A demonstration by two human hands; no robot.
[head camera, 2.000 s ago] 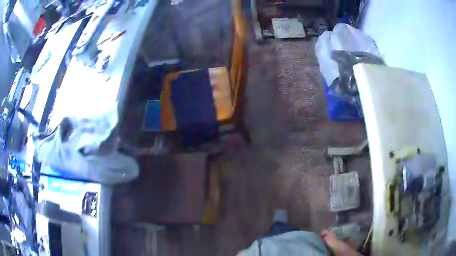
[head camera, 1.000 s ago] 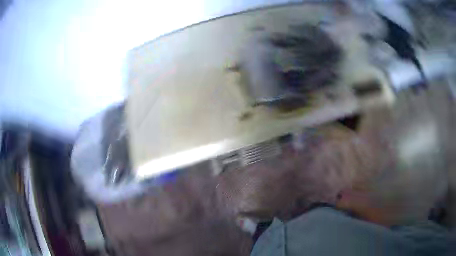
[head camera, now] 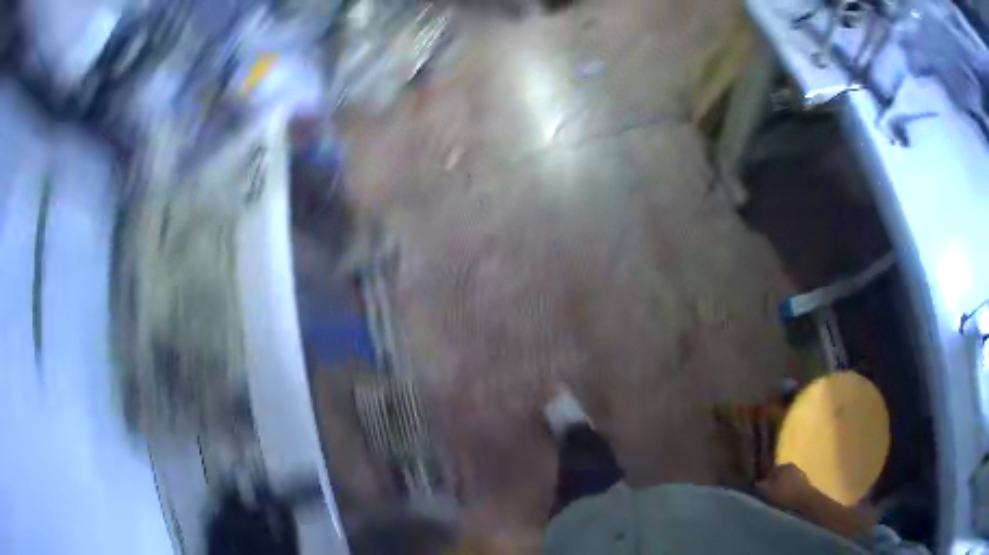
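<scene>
My right hand (head camera: 800, 490) shows at the lower right, blurred and partly cut off by my forearm and clothing. It overlaps the lower left edge of a round yellow stool top (head camera: 835, 434); whether it touches the stool is unclear. No held object can be made out in it. My left hand cannot be made out. My grey-green top (head camera: 694, 520) fills the bottom middle, with a dark trouser leg and a light shoe (head camera: 566, 410) below it on the floor.
A white table (head camera: 943, 228) with grey cloth runs along the right. A long worktable with a pale edge (head camera: 277, 325) stands on the left, with a ribbed pedal (head camera: 393, 417) under it. Speckled reddish floor (head camera: 521, 271) lies between them. Blurred items show at upper left.
The view has swung round from the pale machine table to a floor passage between two tables. The yellow stool has come into view beside my right hand.
</scene>
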